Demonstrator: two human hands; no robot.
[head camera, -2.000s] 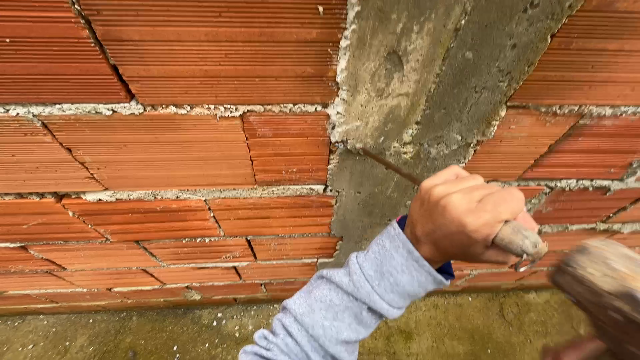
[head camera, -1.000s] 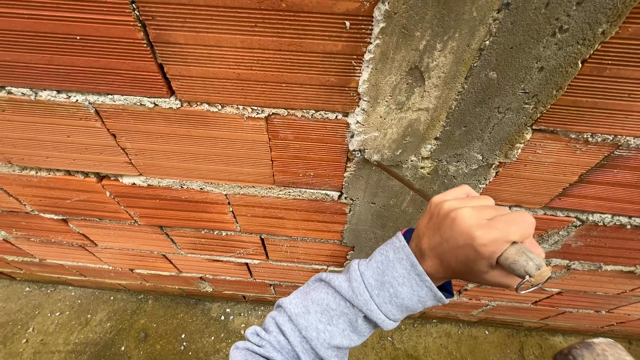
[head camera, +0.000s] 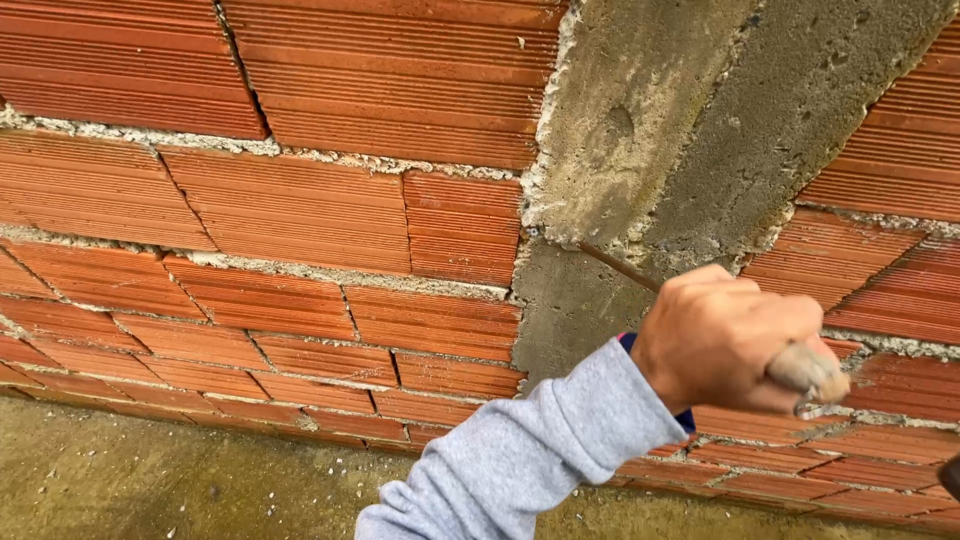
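Note:
My left hand (head camera: 739, 337), in a grey sleeve, is closed around the worn wooden handle (head camera: 806, 371) of a thin metal tool, perhaps a chisel or a screwdriver. Its rusty shaft (head camera: 619, 266) points up and left, and the tip rests at a rough mortar ledge on the concrete column (head camera: 600, 172). The handle's butt end faces right, with a small metal ring below it. My right hand is out of view. Only a dark edge of some object (head camera: 951, 476) shows at the right border.
Ribbed red hollow bricks (head camera: 300, 210) with rough mortar joints flank the column on both sides. At the wall's foot lies a damp, mossy concrete floor (head camera: 187, 472) scattered with small pale chips.
The blurred wooden object at the right, seen two seconds ago, has moved down and then mostly out of view. My left hand keeps its hold on the tool, whose tip now sits farther right along the ledge.

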